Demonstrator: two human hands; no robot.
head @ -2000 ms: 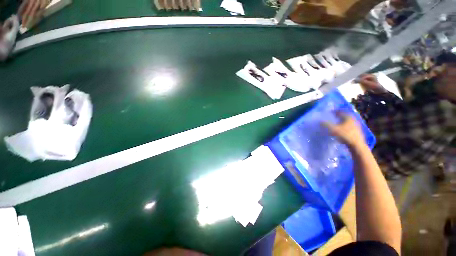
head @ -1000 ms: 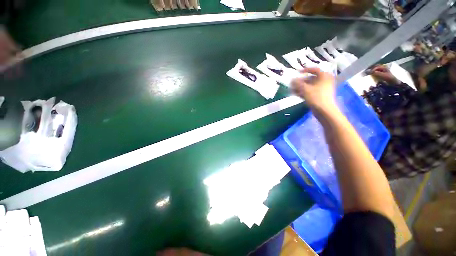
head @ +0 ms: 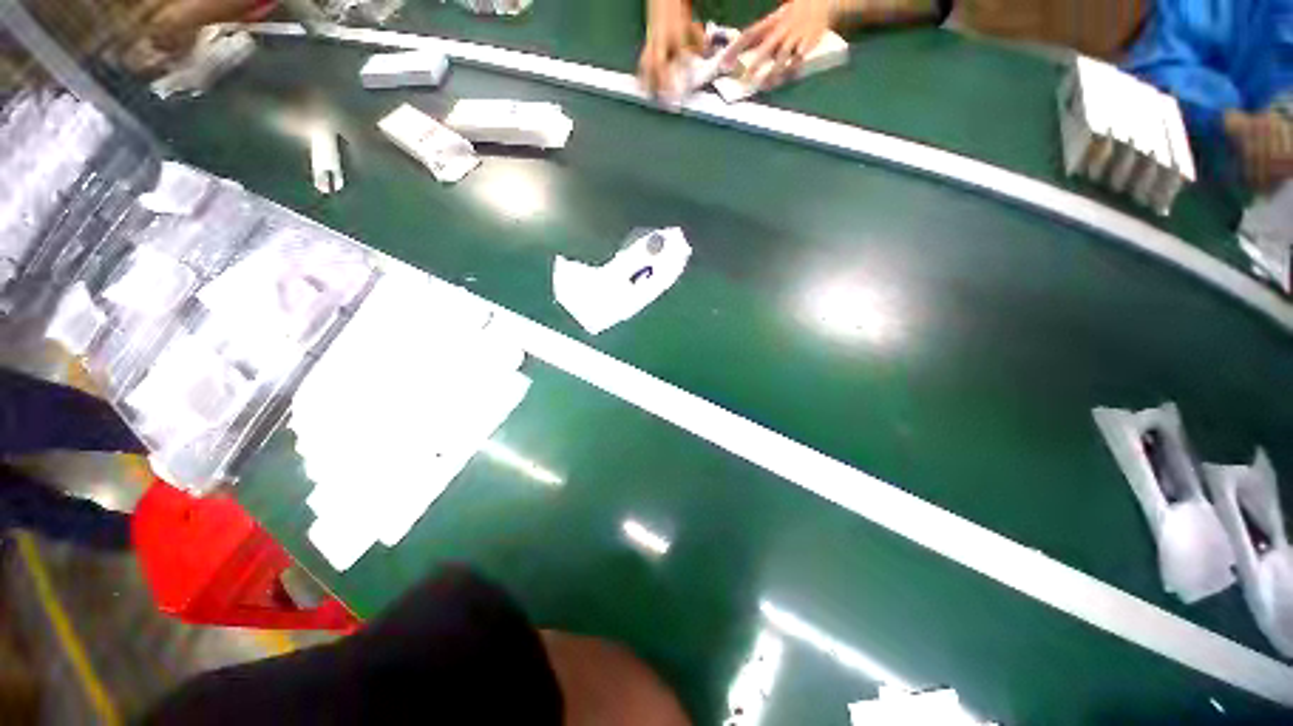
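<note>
A fanned stack of white cards (head: 404, 404) lies on the green bench at left, beside the pale rail. One white pouch with a small dark item (head: 621, 284) lies alone on the belt. Two more white pouches (head: 1184, 518) with dark items lie at the belt's right. More white cards (head: 908, 708) are cut off by the bottom edge. My dark sleeve and part of a bare forearm show at the bottom, but the hand is outside the picture. My other hand is not in view.
Slim white boxes (head: 511, 124) lie on the belt's upper left. Clear plastic trays (head: 213, 341) are at the bench's left end, above a red stool (head: 213, 553). Across the belt, another person's hands hold a white item; upright boxes (head: 1124, 131) stand near a blue sleeve.
The view has swung left. The blue bins and my reaching right arm have left the picture; the clear trays, red stool and loose boxes have come in.
</note>
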